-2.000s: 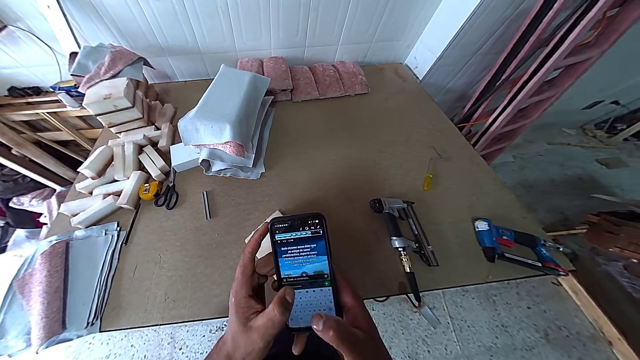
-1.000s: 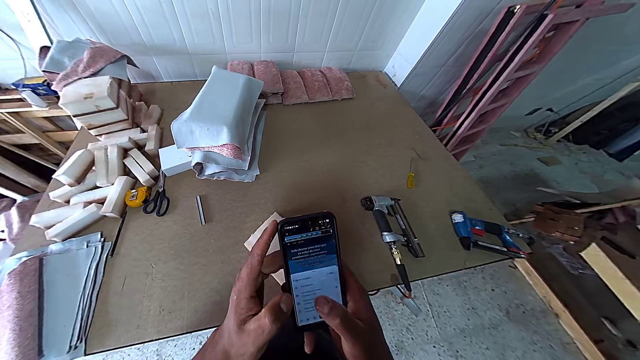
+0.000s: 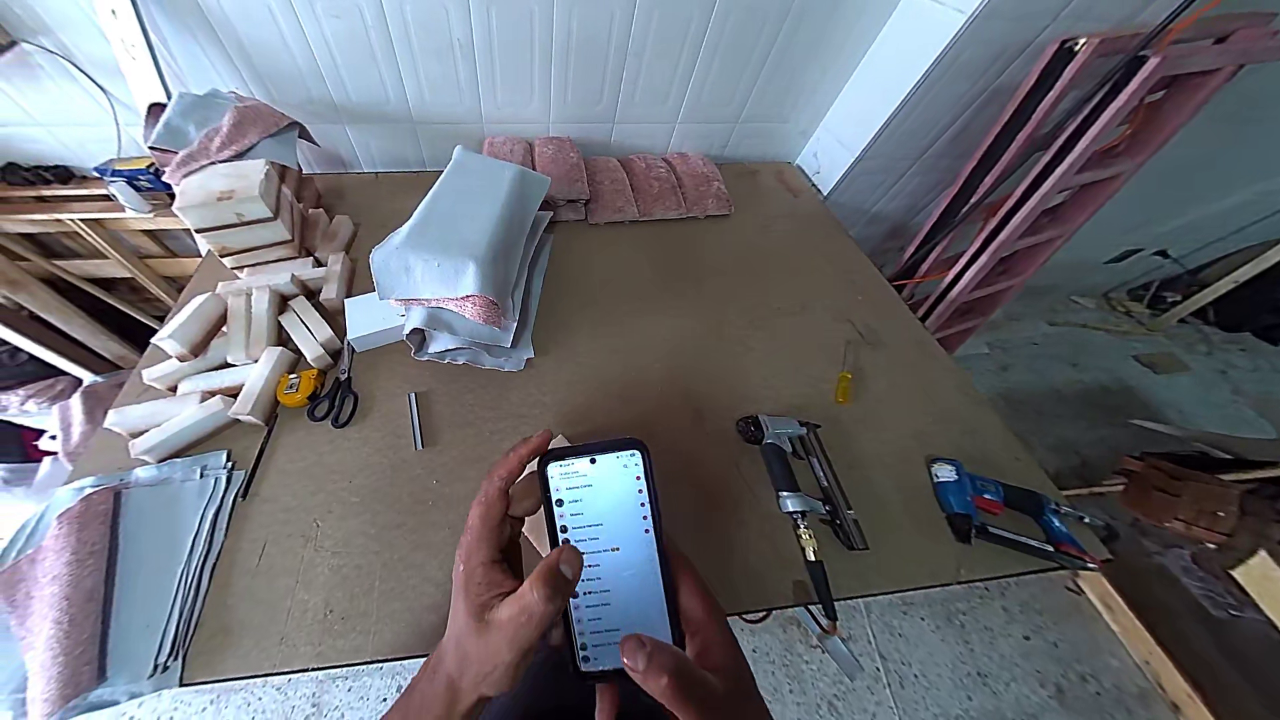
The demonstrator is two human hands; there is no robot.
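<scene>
A black smartphone (image 3: 615, 560) is held upright between my two hands above the front edge of the brown table (image 3: 640, 330). My left hand (image 3: 505, 570) grips its left side, the thumb over the lit screen. Around the lower right side wraps my right hand (image 3: 690, 650), with its thumb on the lower screen. The screen shows a list with writing. Behind the phone, a light wood piece (image 3: 536, 520) is mostly hidden. To the right lie a pneumatic stapler (image 3: 795, 480), a blue staple gun (image 3: 1010, 515) and a yellow-handled screwdriver (image 3: 844, 385).
Wood blocks (image 3: 265, 380), a yellow tape measure (image 3: 299, 388), black scissors (image 3: 338, 395) and a staple strip (image 3: 415, 420) lie left. Folded grey fabric (image 3: 470, 240) and pink padded pieces (image 3: 655, 187) sit at the back. More fabric (image 3: 160, 560) lies front left. A pink ladder (image 3: 1060, 180) stands right.
The phone's screen has changed from a blue picture with text to a white list. Both hands still hold the phone, and the left thumb has moved up over the screen.
</scene>
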